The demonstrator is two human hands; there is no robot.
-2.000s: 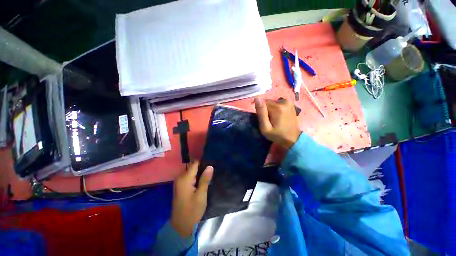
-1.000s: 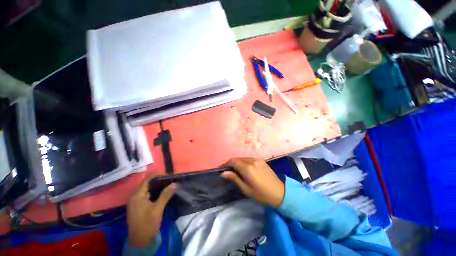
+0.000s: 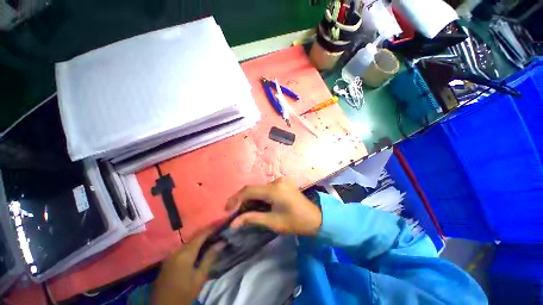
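A black tablet (image 3: 245,243) is held above the lap, tilted so its edge faces up; it is partly blurred and partly covered by the hands. My left hand (image 3: 187,268) grips its left end, blurred. My right hand (image 3: 280,208) holds its upper right edge, thumb on the near face and fingers bent over the far side. A small dark-grey rectangular card (image 3: 281,136) lies loose on the salmon-red mat (image 3: 226,173).
White foam sheets (image 3: 149,83) are stacked on tablets behind the left hand. Another tablet (image 3: 56,202) lies at left. Blue-handled cutters (image 3: 274,98), a white stick and an orange screwdriver (image 3: 323,105) lie on the mat. A tool cup (image 3: 333,39) and white earphones (image 3: 351,92) are behind right.
The tablet has gone from face-up to tilted on edge. The grey card, first at my right hand, now lies on the mat. The view has shifted right.
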